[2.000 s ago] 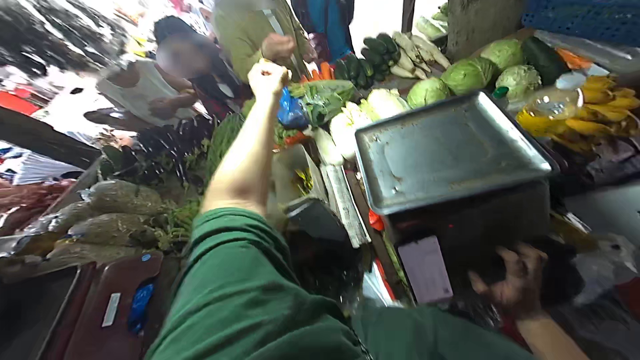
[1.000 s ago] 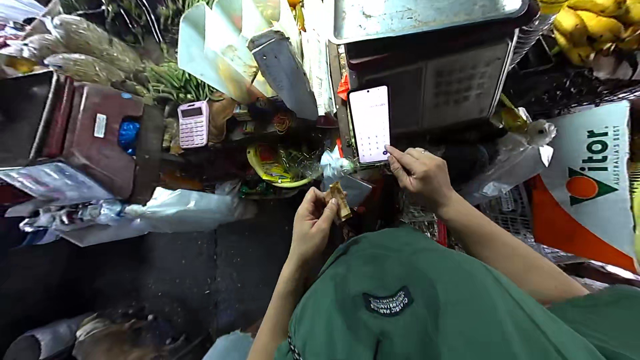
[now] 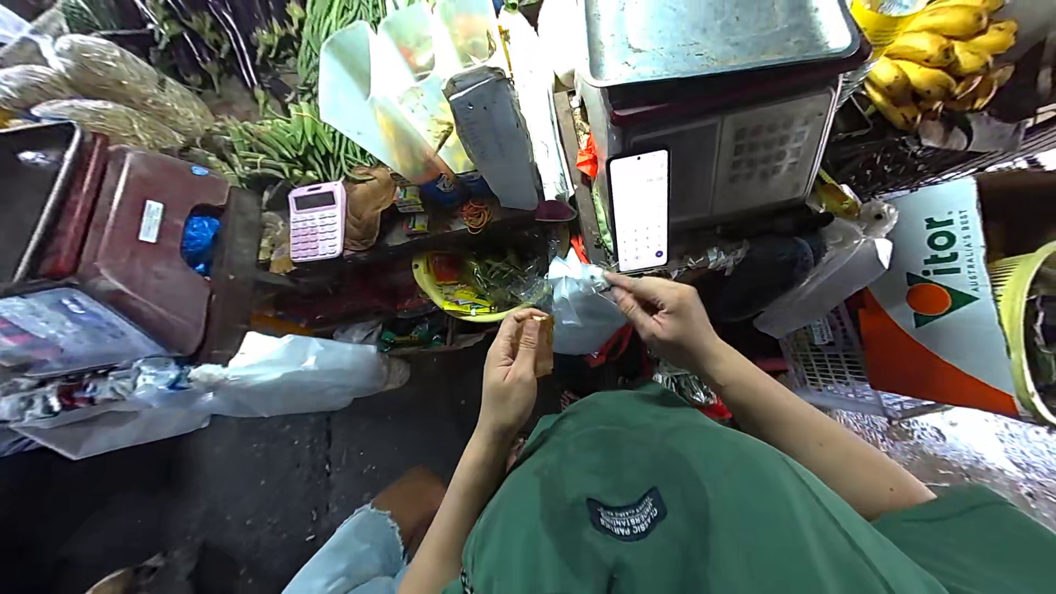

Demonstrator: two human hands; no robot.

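My left hand (image 3: 513, 367) pinches a small folded piece of brown paper, perhaps a banknote (image 3: 544, 346), between thumb and fingers. Just right of it, my right hand (image 3: 664, 318) has thumb and forefinger closed on the upper edge of a pale plastic bag (image 3: 582, 309) hanging at the stall's front. Above that hand, a smartphone (image 3: 639, 210) showing a calculator keypad leans upright against a weighing scale (image 3: 726, 148) with a metal tray (image 3: 718, 37). A yellow-rimmed basket (image 3: 425, 289) with small packets lies behind my left hand.
A pink calculator (image 3: 317, 221) and a brown-red scale (image 3: 153, 239) stand at the left, near green beans (image 3: 301, 144). White plastic bags (image 3: 305, 371) hang below. Clear plastic bins (image 3: 351, 74) stand at the back. On the right are bananas (image 3: 928, 49) and a printed carton (image 3: 940, 289).
My right hand has left the phone's lower edge and now grips the plastic bag. My left hand still holds the brown paper; two seconds ago that arm was stretched forward. The view has tilted down.
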